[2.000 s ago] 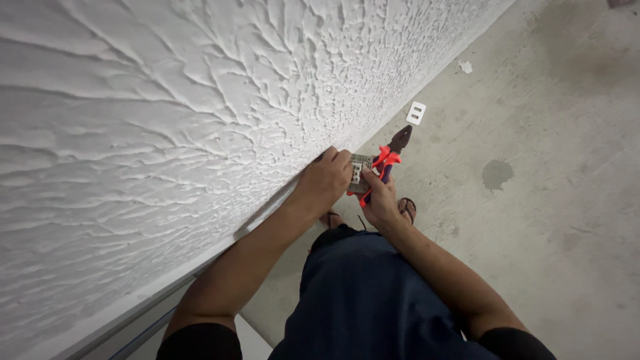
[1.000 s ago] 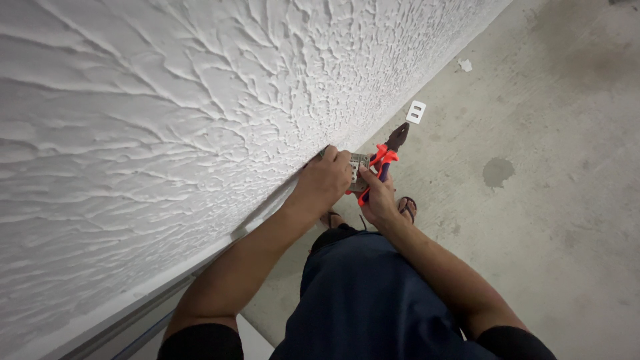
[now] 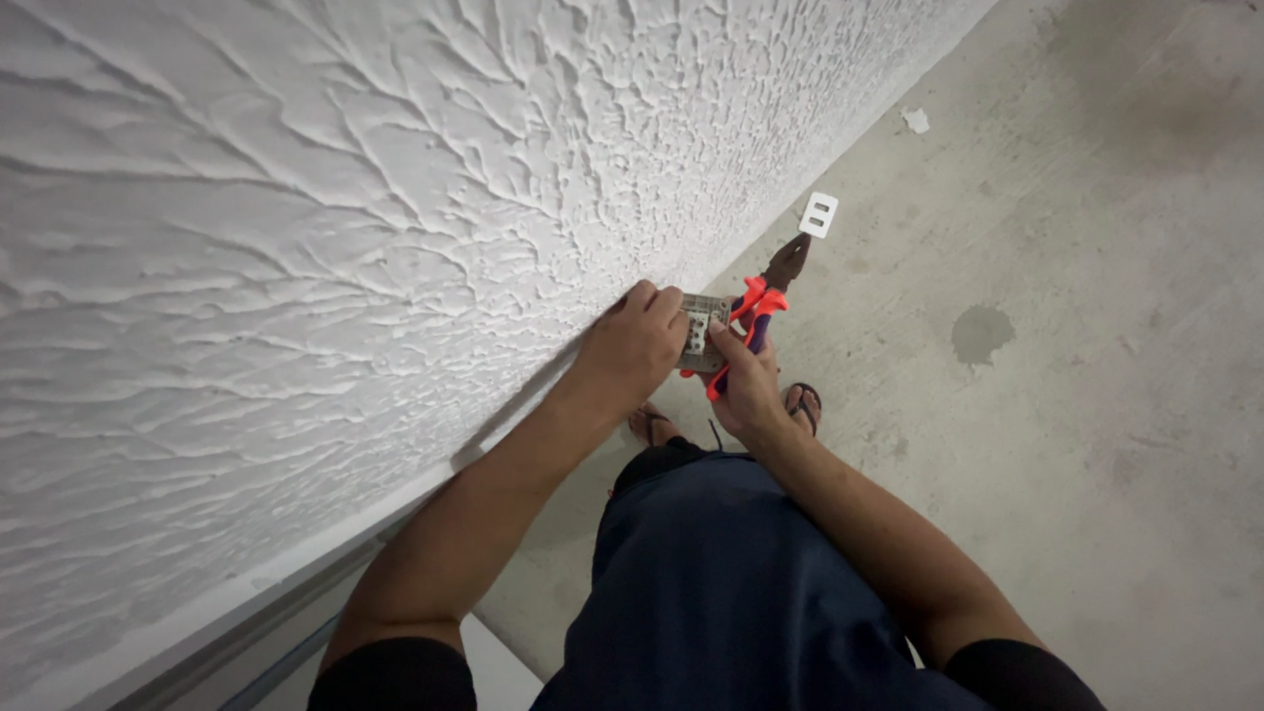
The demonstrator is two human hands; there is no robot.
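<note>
My right hand [image 3: 749,380] holds combination pliers [image 3: 787,265] with red and dark purple handles, their dark jaws pointing away from me. The same hand, thumb on top, supports the near side of a grey electrical wiring plate [image 3: 703,363] with a white terminal block [image 3: 697,334] on it. Bent fingers of my left hand [image 3: 637,341] rest at the plate's left edge, close against the wall; what the fingertips grip is hidden. A white cover plate with two slots [image 3: 819,215] lies past the plier jaws, seemingly on the floor.
A rough white textured wall [image 3: 375,197] rises along the left. Below and to the right spreads a grey concrete floor [image 3: 1086,395] with a damp-looking spot [image 3: 982,335] and a small white scrap [image 3: 915,120]. My feet in sandals [image 3: 804,407] stand beneath my hands.
</note>
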